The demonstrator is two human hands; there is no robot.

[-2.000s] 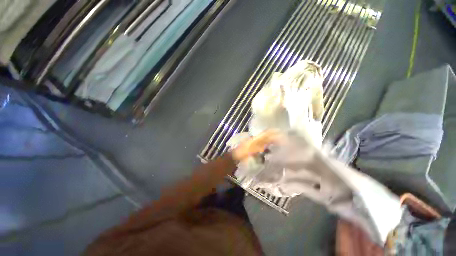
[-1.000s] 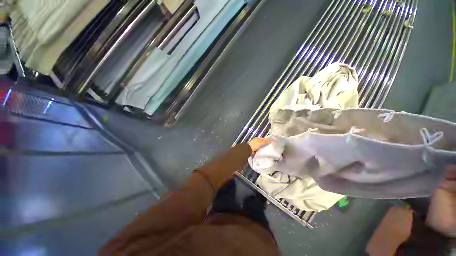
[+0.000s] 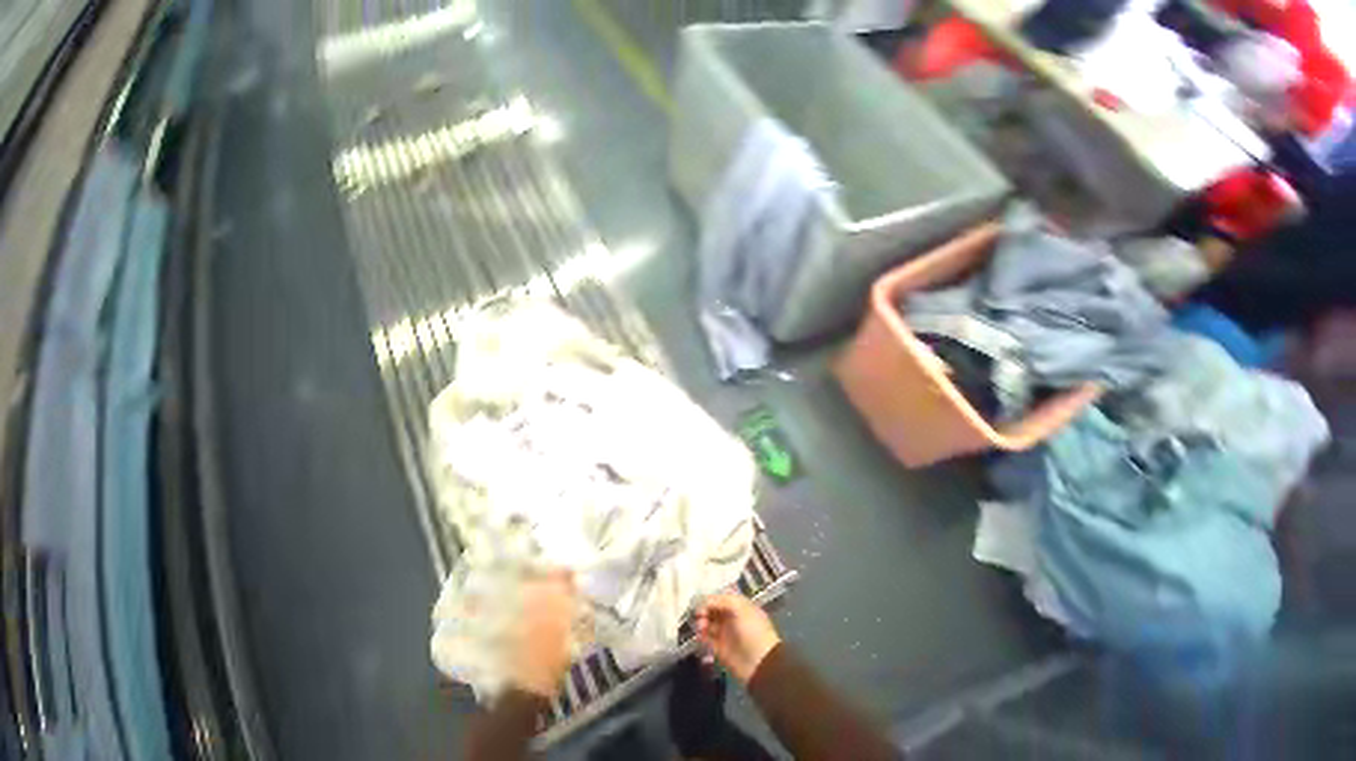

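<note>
A large crumpled heap of cream fabric lies on the low metal bars in front of me. My left hand is blurred and rests on or against the heap's near left part; whether it grips cloth cannot be told. My right hand is at the heap's near right edge, fingers bent, with no cloth clearly seen in it. The pinkish-grey fabric is not distinguishable now.
A grey bin has grey-blue fabric over its side. An overfilled orange basket stands nearer, beside a light teal fabric pile. A green marking is on the floor. The layered fabric rack is at left.
The view has swung right, bringing the bin, basket and teal pile in. The pinkish-grey fabric stretched between my hands is no longer held out. Both hands are now low at the cream heap.
</note>
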